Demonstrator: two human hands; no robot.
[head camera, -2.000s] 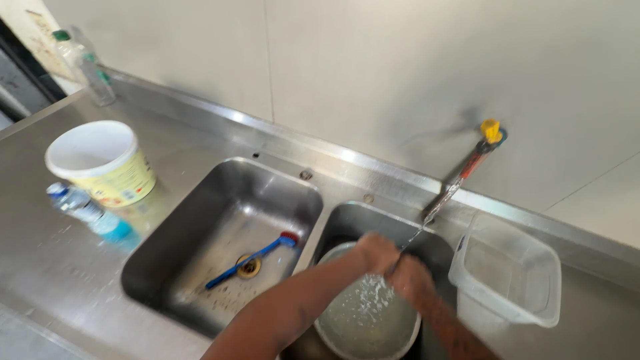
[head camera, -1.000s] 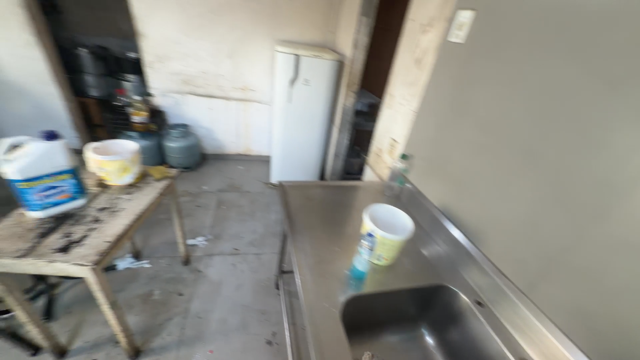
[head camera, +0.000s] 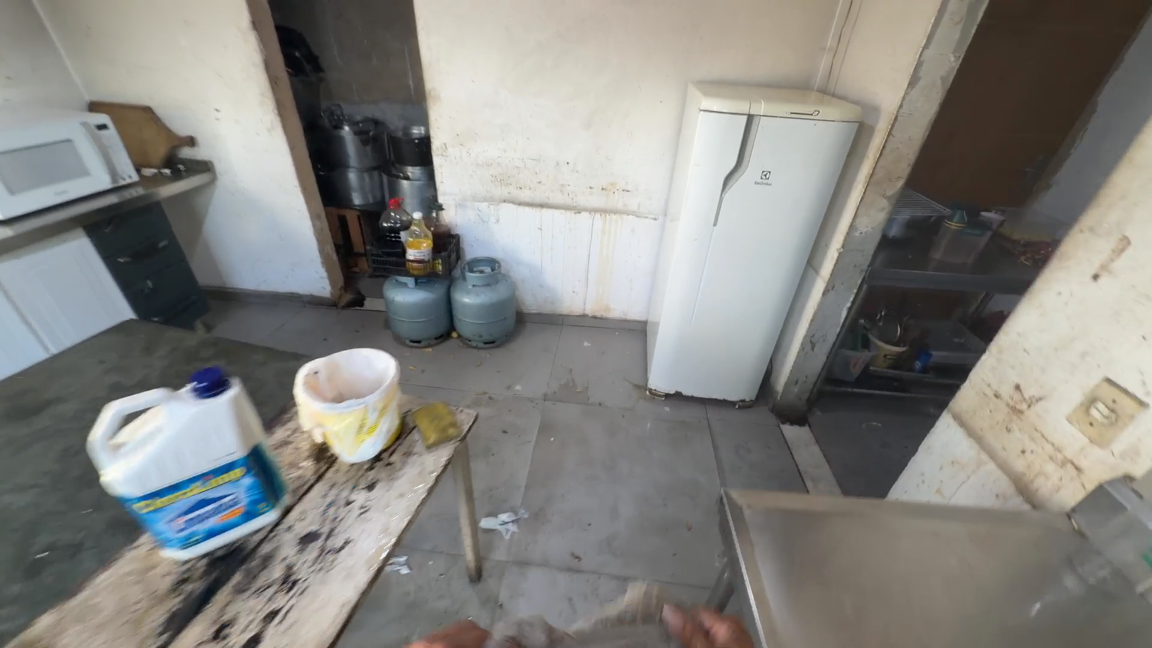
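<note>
At the bottom edge, my left hand (head camera: 453, 635) and my right hand (head camera: 706, 627) hold a greyish wet-looking cloth (head camera: 594, 625) stretched between them; most of both hands is cut off by the frame. Left of them stands a worn wooden table (head camera: 297, 549). On it are a large white plastic jug (head camera: 193, 468) with a blue cap and blue label, a white and yellow plastic bucket (head camera: 349, 405), and a yellow-green sponge (head camera: 436, 424) at the table's corner. To the right is the end of the stainless steel sink counter (head camera: 900, 567).
Tiled floor (head camera: 621, 477) runs between table and counter, with paper scraps (head camera: 504, 522) on it. A white refrigerator (head camera: 756, 243) and grey-blue gas cylinders (head camera: 483, 301) stand by the far wall. A microwave (head camera: 58, 162) is at far left. A plastic bottle (head camera: 1120, 522) stands at right.
The view has swung from the sinks toward the room. Two seconds ago both hands were together over a pot in the right sink; now they hold a cloth at the bottom edge.
</note>
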